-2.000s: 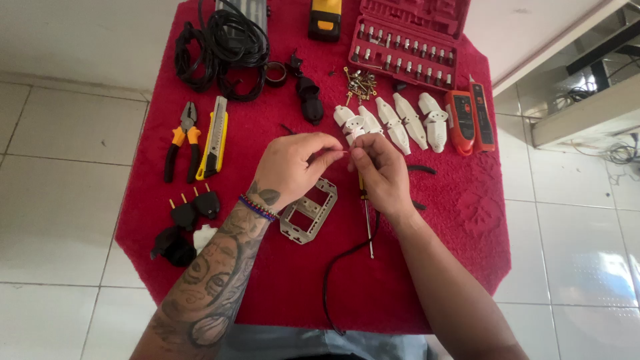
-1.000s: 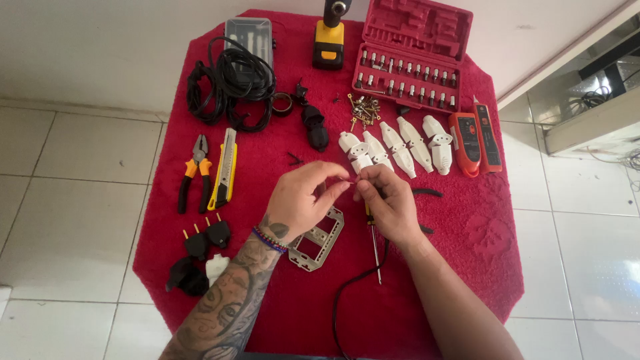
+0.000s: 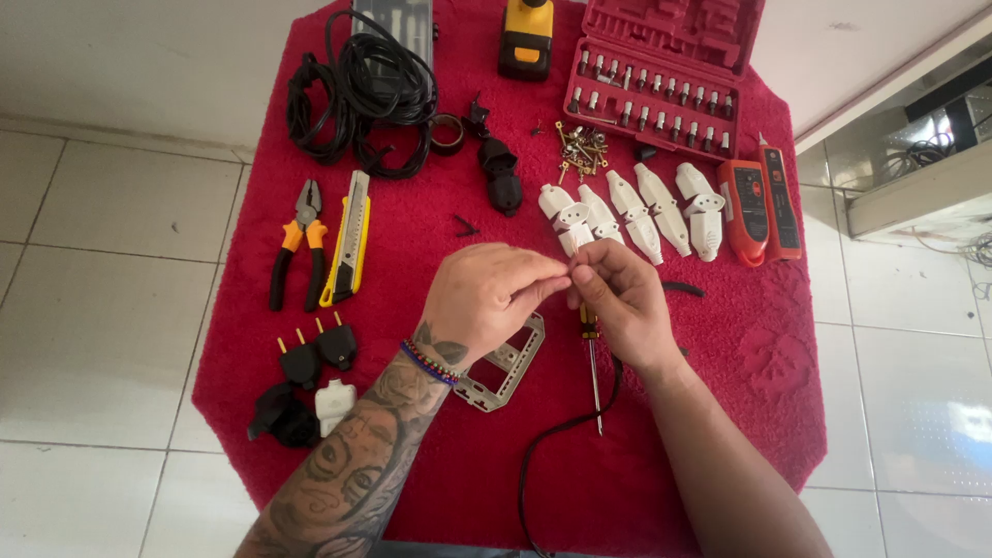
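Note:
My left hand (image 3: pixel 496 291) and my right hand (image 3: pixel 620 298) meet by their fingertips over the middle of the red cloth. The right one pinches a thin black cable (image 3: pixel 546 434) near its end, where fine bare copper strands (image 3: pixel 574 243) stick up; the cable runs down to the near edge. My left fingertips touch the same end, and whether they grip it is hidden. Under the right hand lies a screwdriver (image 3: pixel 594 372), its handle partly covered. A metal mounting frame (image 3: pixel 508 368) lies below my left wrist. White plug connectors (image 3: pixel 629 217) lie just beyond the fingers.
Pliers (image 3: pixel 301 240) and a yellow utility knife (image 3: pixel 349 240) lie left. Black plugs (image 3: pixel 335 345) sit nearer. Coiled black cable (image 3: pixel 380 85), black tape (image 3: pixel 447 133), a yellow-black battery tool (image 3: pixel 526 39), screws (image 3: pixel 581 151) and a red bit case (image 3: pixel 659 85) are farther off. Two orange testers (image 3: pixel 745 209) lie right.
The fingertips have parted slightly from their earlier pinch, and loose copper strands now show above the right fingers. Both hands stay close together over the cloth.

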